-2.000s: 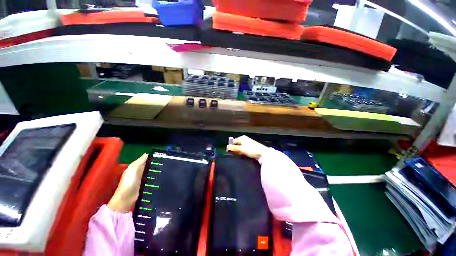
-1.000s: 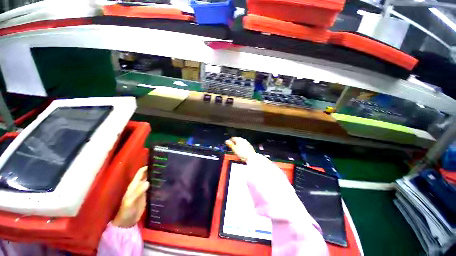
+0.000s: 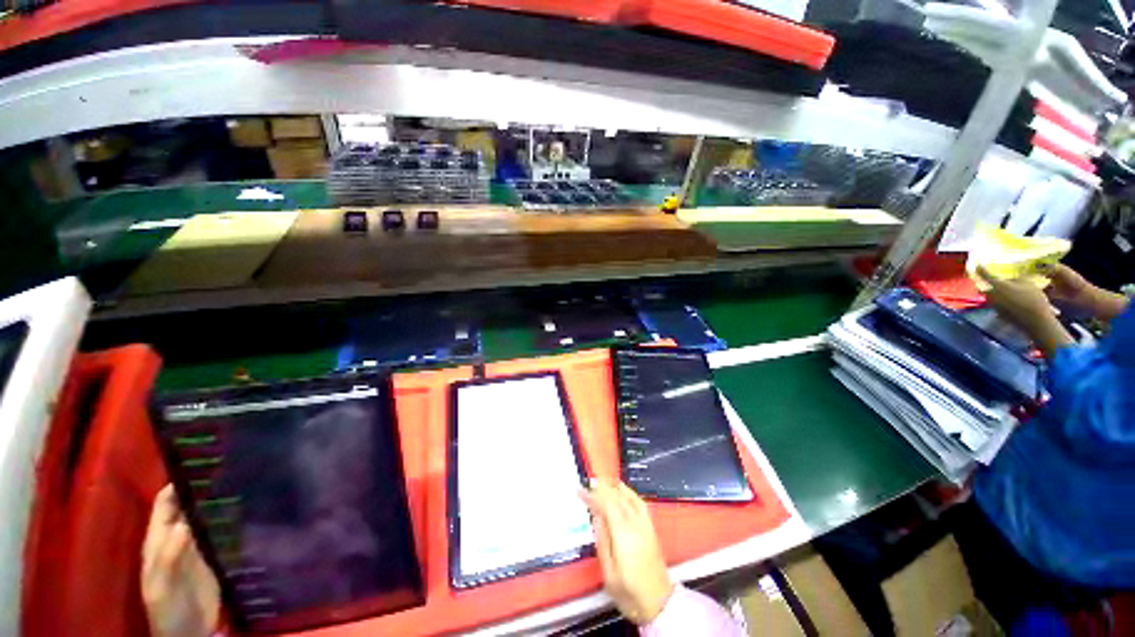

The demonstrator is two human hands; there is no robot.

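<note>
A red foam tray (image 3: 429,426) lies in front of me with three tablets. The left tablet (image 3: 299,498) shows rows of green text on black and is tilted, partly raised. My left hand (image 3: 178,566) holds its left edge. The middle tablet (image 3: 517,479) has a plain white screen and lies in its pocket. My right hand (image 3: 626,548) is at its lower right edge, fingertips touching the edge. The right tablet (image 3: 678,423) is dark with small text and lies untouched.
A white foam tray (image 3: 50,326) on red trays (image 3: 93,485) stands at left. Dark blue-edged panels (image 3: 411,336) lie behind the tray. Stacked sheets (image 3: 915,392) stand at right beside a person in blue (image 3: 1077,436) holding something yellow. Cardboard boxes (image 3: 815,597) are low at right. A shelf (image 3: 498,90) runs overhead.
The view has swung right. My right hand has come down from the middle tablet's top edge to its lower right edge. The middle screen went from dark to white. My left hand stays beside the left tablet.
</note>
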